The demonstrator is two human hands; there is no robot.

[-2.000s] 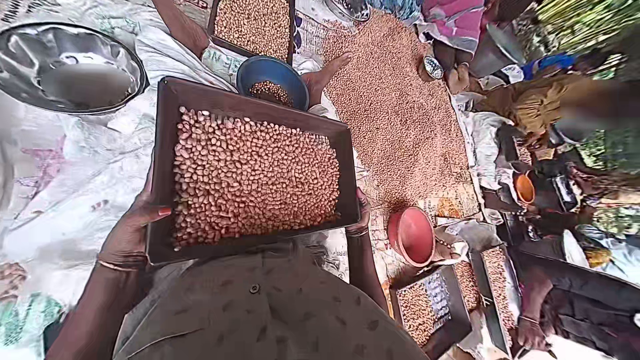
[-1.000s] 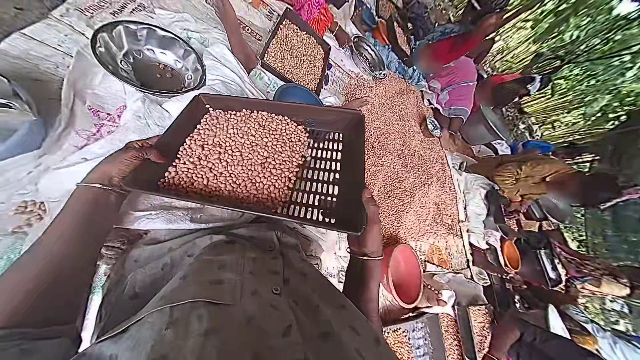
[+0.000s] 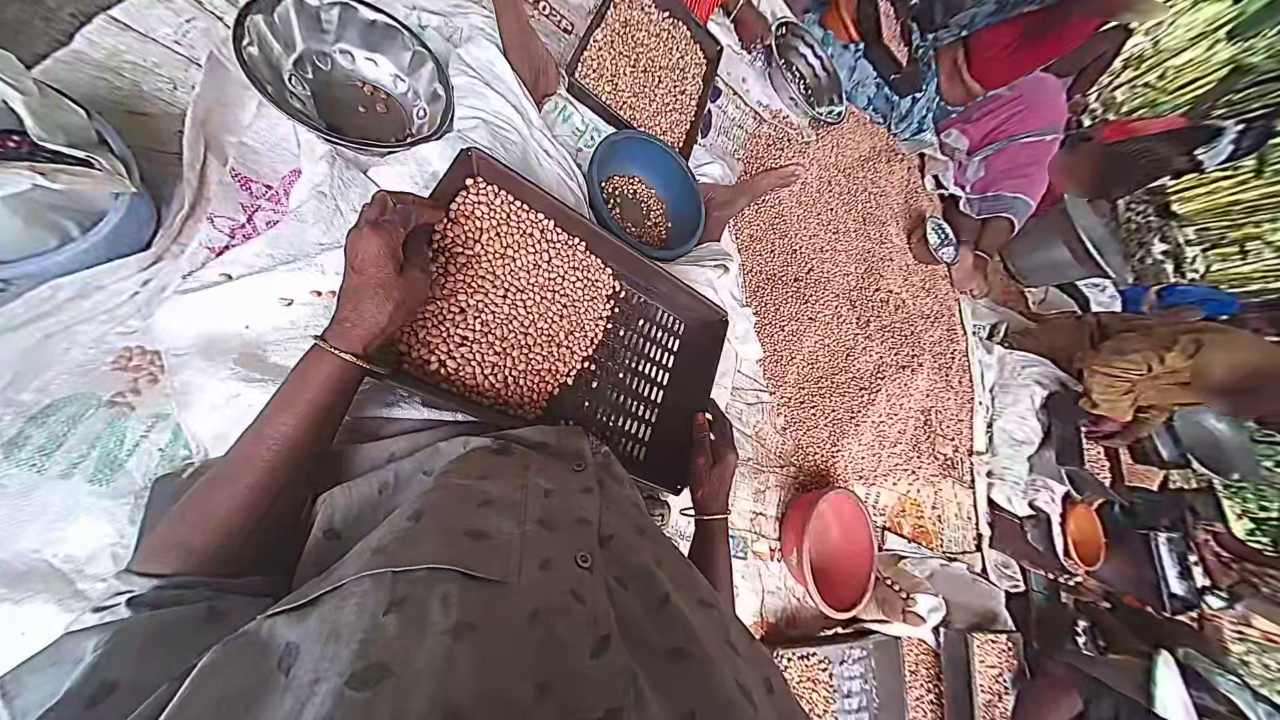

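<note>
A dark slotted plastic tray [image 3: 700,335] is held tilted in front of my body, between both hands. Shelled nuts or beans [image 3: 510,300] fill its left part, while the slots of its right part lie bare. My left hand [image 3: 385,265] grips the tray's left end, with fingers over the rim beside the nuts. At the lower right corner, my right hand [image 3: 712,460] holds the tray's edge; its fingers are partly hidden below. Just beyond the tray's far edge sits a blue bowl [image 3: 600,165] with some nuts in it.
A steel basin [image 3: 420,60] with a few nuts stands on white sacks at the upper left. To the right, nuts [image 3: 850,300] are spread over sacking. A red bowl [image 3: 840,550] and other trays lie lower right. Several people sit along the right; a person's tray [image 3: 715,50] is ahead.
The nuts have slid off the tray's right part, which was covered in the oldest frame. The tray has turned, its right end now lower. The view has shifted.
</note>
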